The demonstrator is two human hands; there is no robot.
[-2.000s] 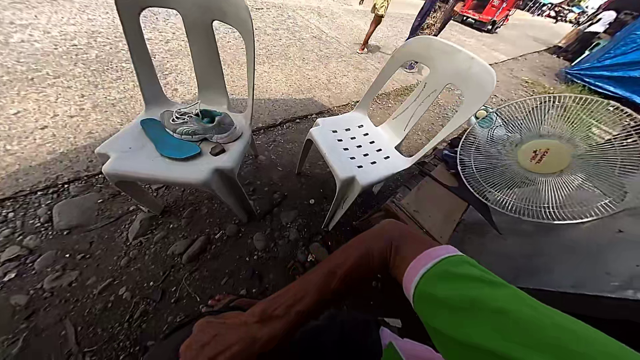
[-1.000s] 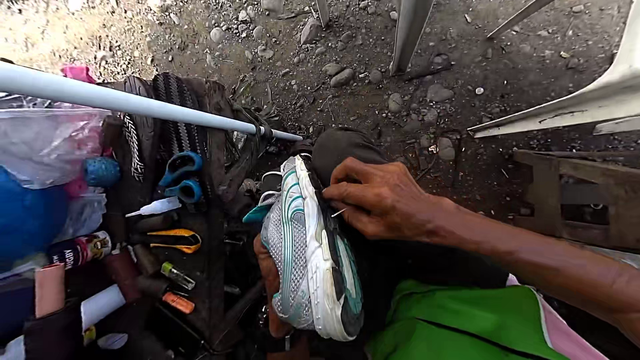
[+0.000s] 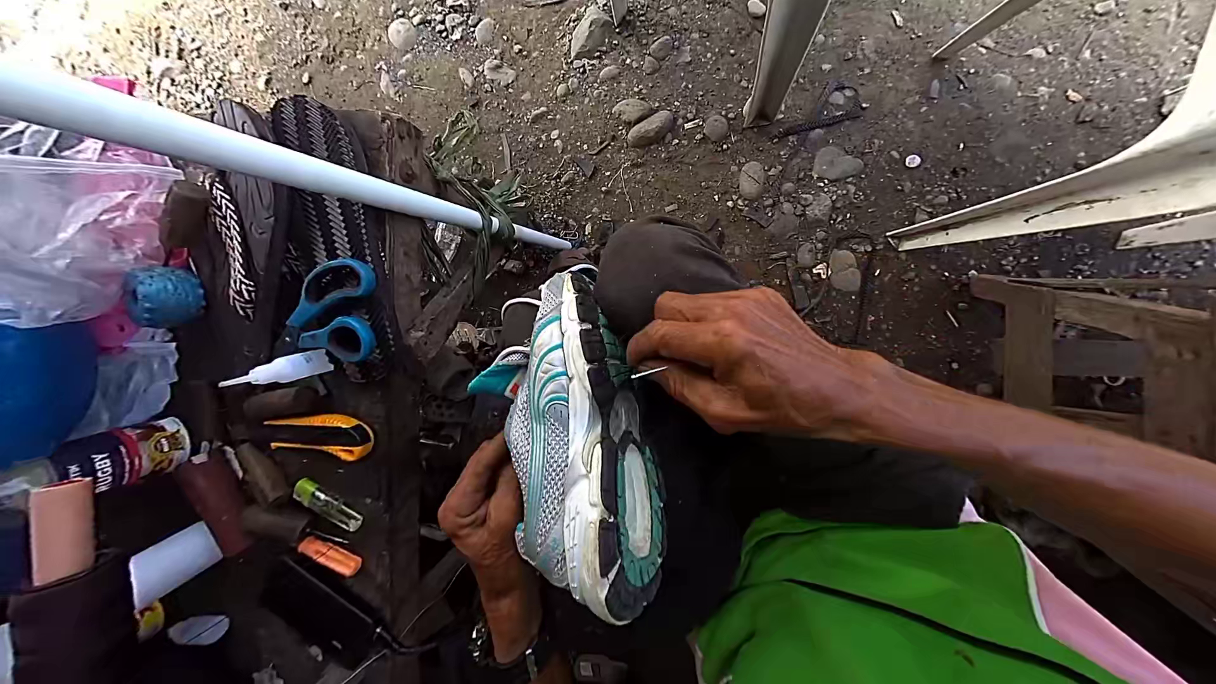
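A grey, white and teal running shoe (image 3: 560,446) lies on its side between my hands, its black and teal sole turned to the right. My left hand (image 3: 484,508) holds the shoe from its upper side, with part of the fingers hidden behind it. Against the front part of the sole, my right hand (image 3: 736,356) pinches a thin metal tool (image 3: 650,372), perhaps a needle or awl; only a short length shows. The shoe rests by my dark-trousered knee (image 3: 655,266).
On the left bench are blue-handled scissors (image 3: 332,309), a yellow utility knife (image 3: 328,435), a white nozzle bottle (image 3: 285,369), a lighter (image 3: 328,503) and shoe soles (image 3: 323,180). A white pole (image 3: 313,176) crosses above. Plastic chair legs (image 3: 1064,185) and a wooden frame (image 3: 1102,351) stand right.
The view has swung down from the chairs and fan to my lap. Since one second ago, my hands and the shoe have stayed nearly in place.
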